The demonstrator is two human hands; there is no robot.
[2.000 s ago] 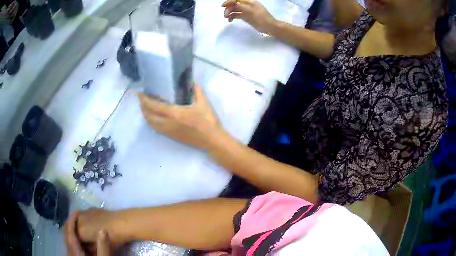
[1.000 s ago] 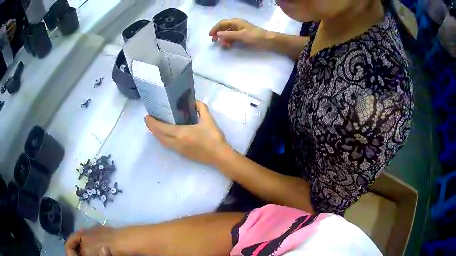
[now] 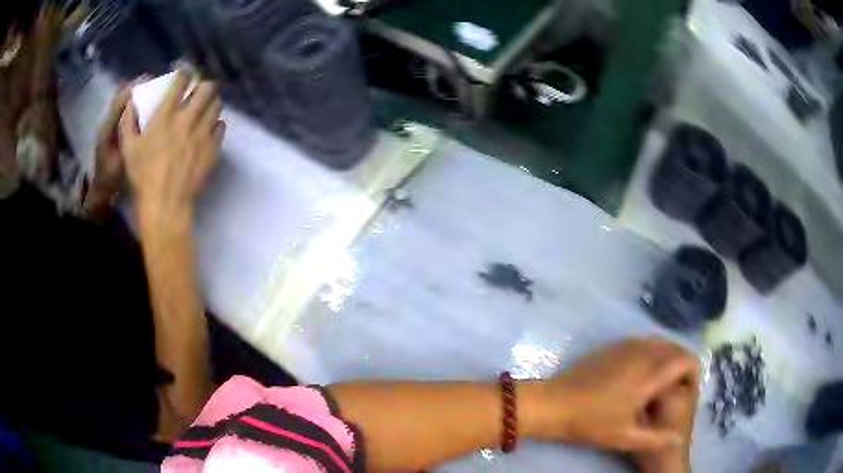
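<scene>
My left hand (image 3: 647,402) lies at the lower right, with a pink striped sleeve and a dark red bracelet on that arm. Its fingers are curled; blur hides whether anything is in them. A blurred skin-toned patch at the bottom right edge may be part of my right hand, but this is unclear. A pile of small black fittings (image 3: 737,381) lies just right of my left hand. A black plastic cup (image 3: 689,286) stands above my left hand. More black cups (image 3: 730,208) stand in a row behind it.
A neighbouring person's hands (image 3: 171,139) are on a white item (image 3: 157,97) at the upper left. Large blurred dark cups (image 3: 314,83) stand beyond them. Green framing (image 3: 601,111) borders the white table (image 3: 416,323). A small dark cluster (image 3: 508,277) lies mid-table.
The view has swung left. The neighbour with the open carton has left view, and another person's hands appear at left. My left arm now shows instead of my right arm.
</scene>
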